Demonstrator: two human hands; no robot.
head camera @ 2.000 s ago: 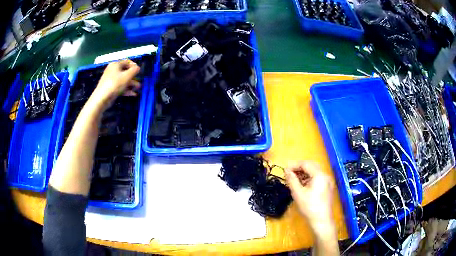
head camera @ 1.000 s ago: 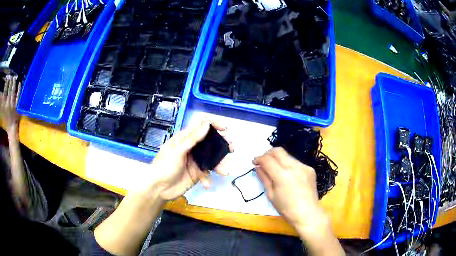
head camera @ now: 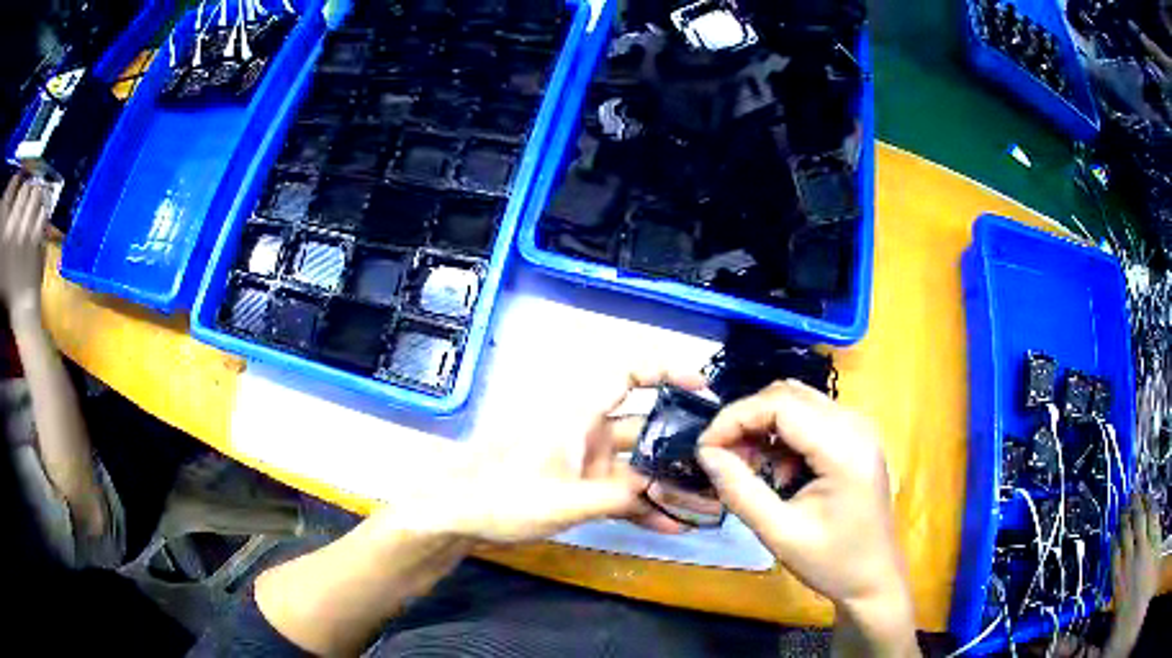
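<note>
My left hand (head camera: pixel 553 482) holds a small square black housing (head camera: pixel 672 437) above the white work sheet (head camera: pixel 386 450). My right hand (head camera: pixel 810 476) is at the housing's right side, thumb and fingertips pinched together at its rim. A sealing ring between these fingertips cannot be made out. The black pile of sealing rings (head camera: pixel 752 369) lies behind the hands, partly hidden by them.
A blue tray of housings in rows (head camera: pixel 443 405) stands left of centre. A blue bin of loose housings (head camera: pixel 694 289) is behind the hands. A bin of cabled units (head camera: pixel 983 296) is at right, another bin (head camera: pixel 142 244) far left. Other people's hands show at both edges.
My left hand has moved right with the housing, meeting my right hand. The ring that hung from my right fingers over the sheet no longer shows. A person's hand has appeared at far right.
</note>
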